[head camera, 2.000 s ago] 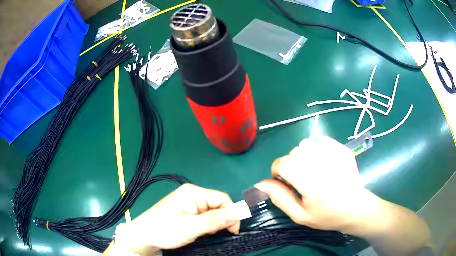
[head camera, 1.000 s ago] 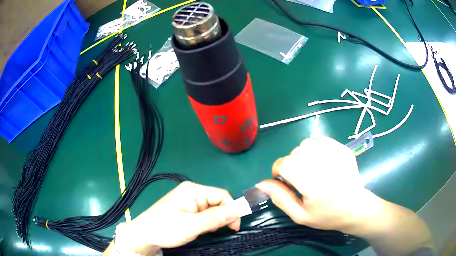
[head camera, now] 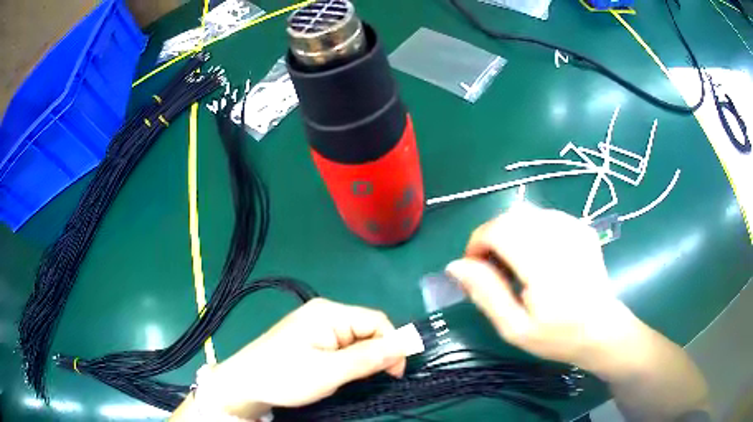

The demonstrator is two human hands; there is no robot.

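Note:
My left hand [head camera: 330, 354], bottom centre, pinches a white flat piece [head camera: 409, 339] with fanned black cable ends just right of it. The cable ends [head camera: 438, 331] have small silvery-white tips, side by side. My right hand [head camera: 537, 280] is up and right of these tips. Its thumb and fingertip hold a translucent grey flat piece [head camera: 442, 293], apart from the cable ends. The curled fingers hide anything else in this hand. A black cable bundle [head camera: 462, 383] lies below both hands.
A red-and-black heat gun [head camera: 363, 132] stands nozzle up beyond my hands. White tubing [head camera: 601, 169] lies right of it. More black cables [head camera: 91, 206] lie at left beside a blue bin [head camera: 66, 107]. Clear bags [head camera: 446, 62] and a black power cord [head camera: 578, 59] lie at the back.
My right hand has moved up and right with the grey piece, away from the cable ends, which now show more fully. My left hand has shifted slightly right. The view has shifted slightly.

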